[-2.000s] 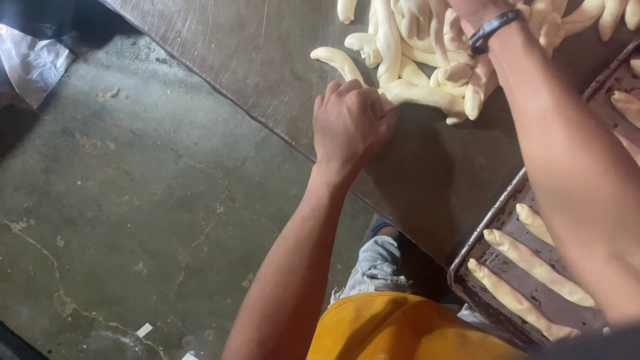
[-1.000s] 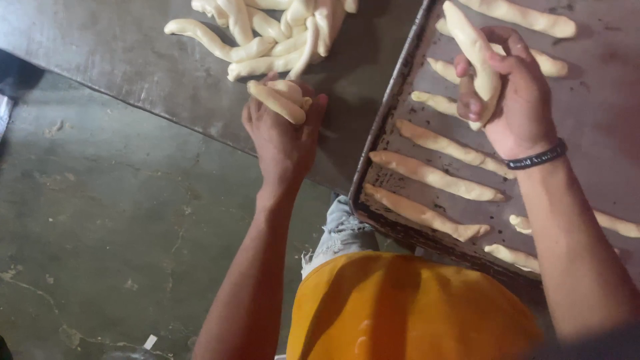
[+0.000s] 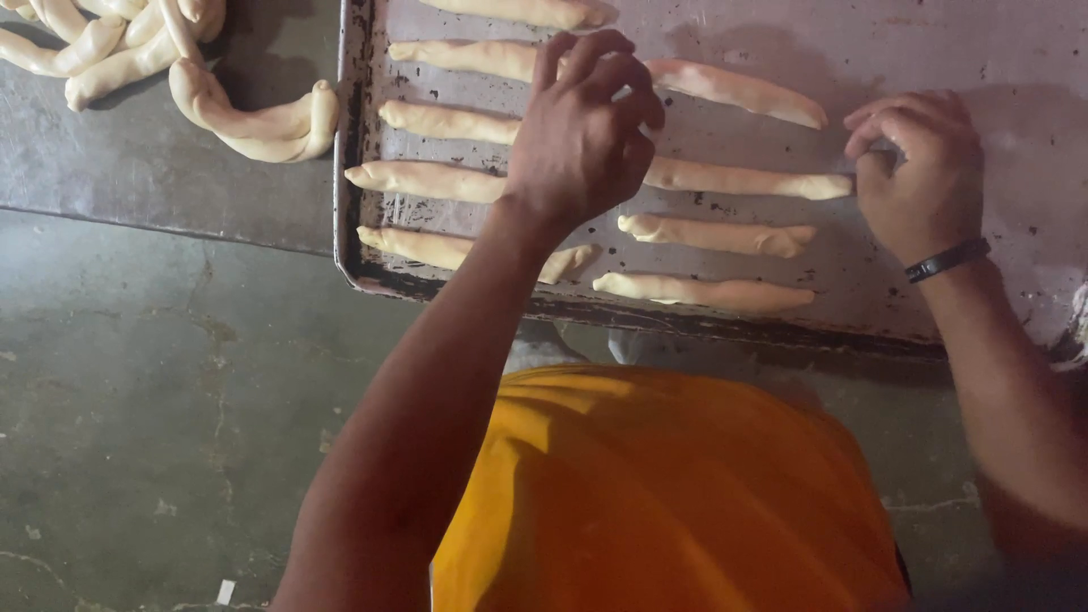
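Observation:
Both my hands are over a worn metal baking tray [image 3: 884, 34] that bears two columns of dough strips. My left hand [image 3: 586, 127] hovers with curled, parted fingers beside the left end of the uppermost strip [image 3: 739, 92] of the right column, and it covers the right ends of some left-column strips. At the right end of the strip below [image 3: 739, 178] is my right hand [image 3: 918, 170], its fingers bent and a dark wristband at the wrist. Neither hand visibly holds dough. A twisted dough piece [image 3: 263, 127] lies against the tray's left rim.
A pile of dough strips [image 3: 136, 42] lies on the dark table [image 3: 102, 161] at the upper left. The tray's near rim [image 3: 722, 327] runs just in front of my orange shirt. Stained floor [image 3: 170, 408] shows below the table edge.
The dough pieces held in both hands one second ago are no longer in them. My left hand has moved from the table to over the tray. The view has shifted right.

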